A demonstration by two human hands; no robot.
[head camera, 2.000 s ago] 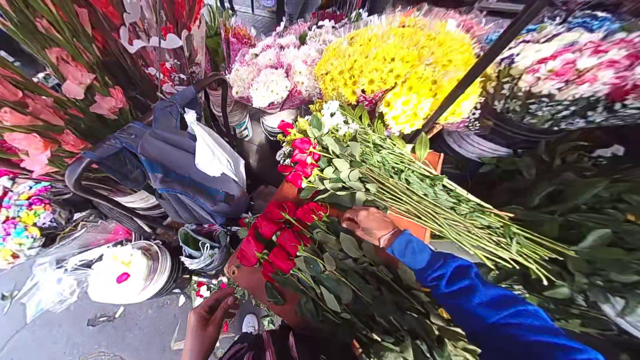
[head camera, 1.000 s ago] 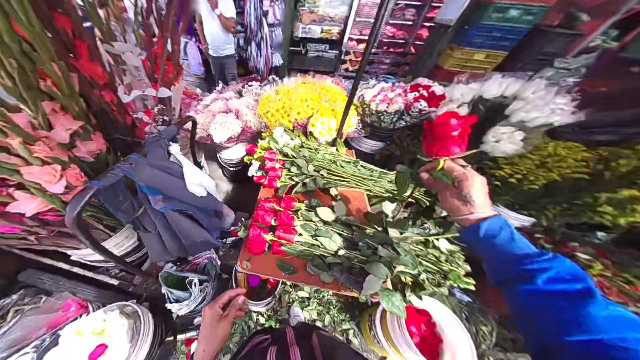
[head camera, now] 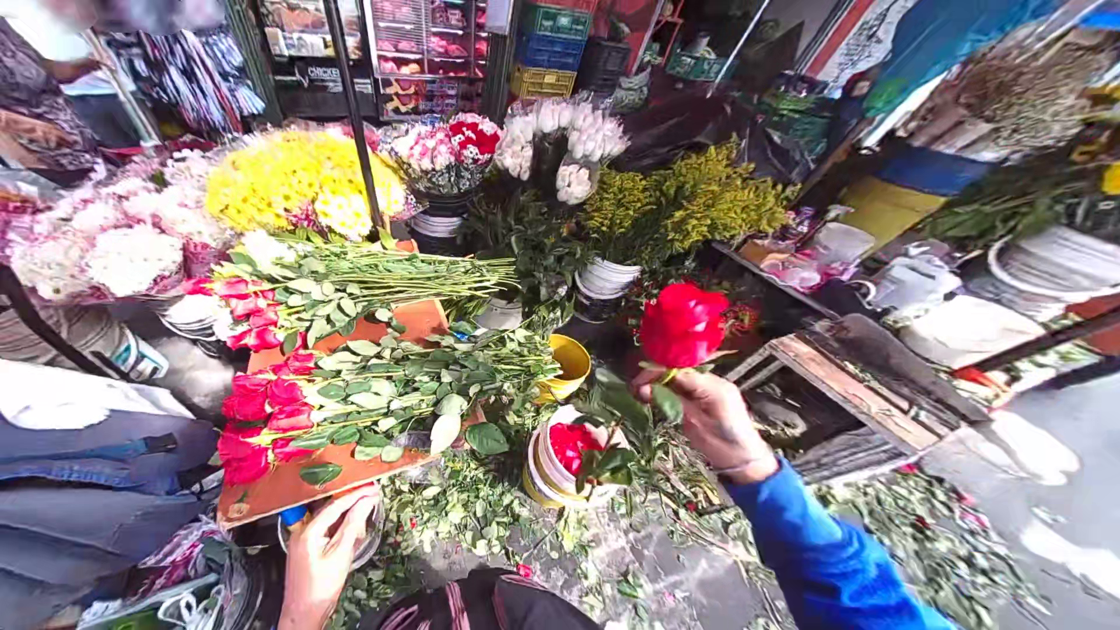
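My right hand [head camera: 713, 420], in a blue sleeve, grips a red rose [head camera: 684, 325] by its stem just under the bloom; the leafy stem hangs down over a white bucket [head camera: 547, 464] that holds red petals or blooms. My left hand [head camera: 328, 547] is at the near edge of an orange-brown board [head camera: 350, 477], its fingers close to a blue and yellow object [head camera: 294, 516]; whether it holds that is unclear. Red roses [head camera: 267, 407] with long leafy stems lie across the board. Behind them lies another bundle with pinkish-red roses [head camera: 249, 306] and bare green stems [head camera: 437, 273].
Yellow flowers [head camera: 284, 179], white roses [head camera: 560, 140] and yellow-green foliage [head camera: 691, 197] stand behind the board. A yellow bucket [head camera: 567, 363] is beyond the white one. A wooden crate [head camera: 853, 394] stands right. Cut leaves [head camera: 464, 507] litter the ground. A dark blue cloth bag [head camera: 96, 499] is at left.
My right hand has gone from the stems on the board to holding up a single red rose, now farther right of the board. The view has swung right.
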